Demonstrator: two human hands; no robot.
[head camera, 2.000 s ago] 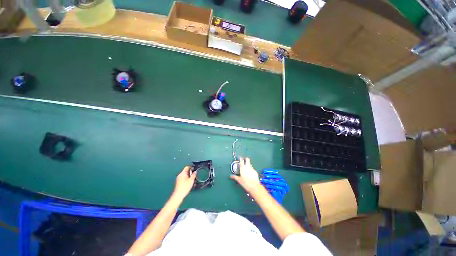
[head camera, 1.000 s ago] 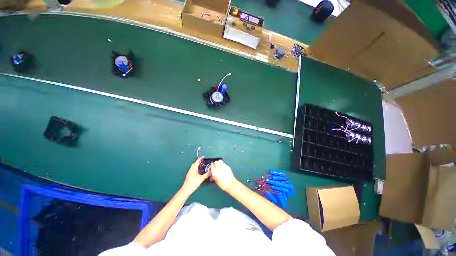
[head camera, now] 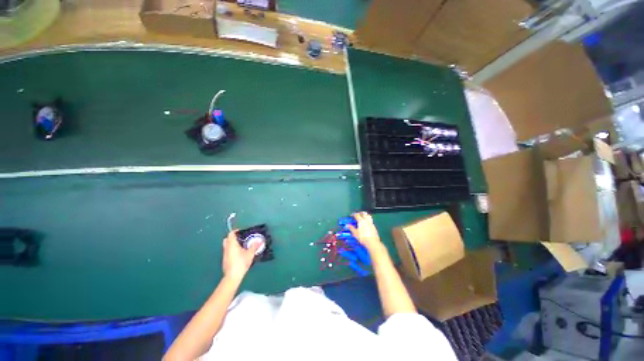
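My left hand (head camera: 237, 255) holds a black motor housing (head camera: 265, 249) on the green work strip, with the thumb at a round silver motor (head camera: 255, 243) seated in its opening. A white lead stands up beside my fingers. My right hand (head camera: 364, 231) is at the top of the pile of blue wired components (head camera: 356, 257), with its fingers on a blue piece. Whether it grips that piece is hard to tell. Red leads spread out to the left of the pile.
Motor subassemblies (head camera: 212, 132) stand on the belt beyond the white rail (head camera: 282, 168). A black motor tray (head camera: 416, 176) lies right, with a small carton (head camera: 432, 243) nearer me. A loose housing (head camera: 18, 246) lies far left, above a blue crate (head camera: 92, 330). Large cartons (head camera: 519, 194) stand right.
The view has turned right. The hands have come apart: my left hand keeps the housing, now with the motor seated in it, and my right hand has moved right to the blue pile.
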